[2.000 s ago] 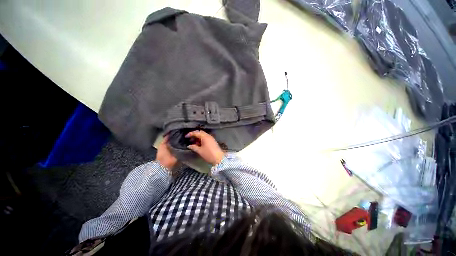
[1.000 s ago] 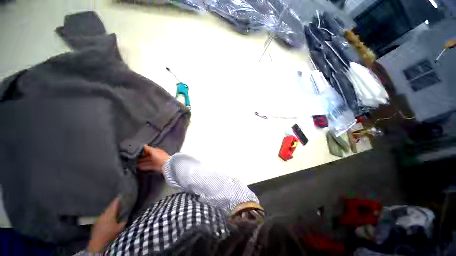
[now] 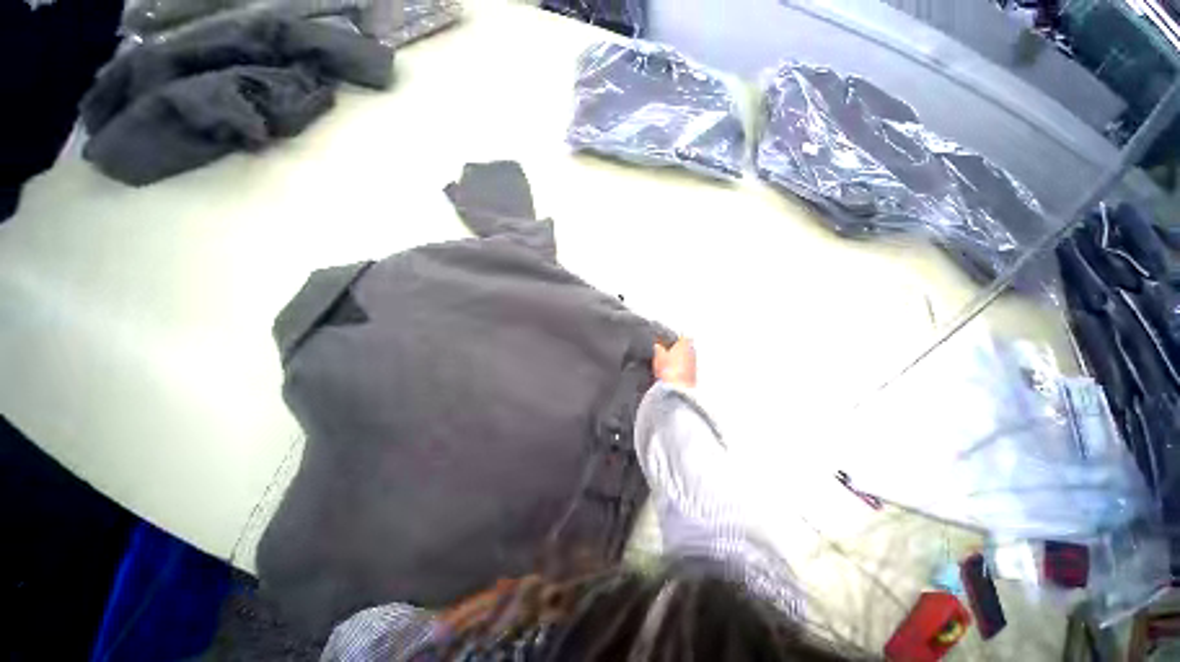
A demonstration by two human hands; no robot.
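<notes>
The dark grey jacket [image 3: 453, 414] lies spread on the table, collar to the left and one sleeve pointing away from me. Its belt [image 3: 615, 453] runs along the right edge. My right hand [image 3: 676, 362] grips the jacket at the far right corner, by the belt; its fingers are partly hidden by the cloth. My left hand is not visible; only its striped sleeve [image 3: 379, 634] shows at the bottom, beside hair that covers the near edge of the jacket. The teal air gun is not visible.
A loose grey garment heap [image 3: 220, 97] lies far left. Bagged garments [image 3: 660, 104] line the far edge. Clear polybags [image 3: 1055, 446], a red item [image 3: 927, 629], a flat black item [image 3: 982, 596] and a small dark-red tool [image 3: 857, 489] lie right. A thin hose [image 3: 964, 317] crosses the view.
The view has swung left. My right hand has moved from the near part of the belt to the far right corner. My left hand and the teal air gun have gone out of sight.
</notes>
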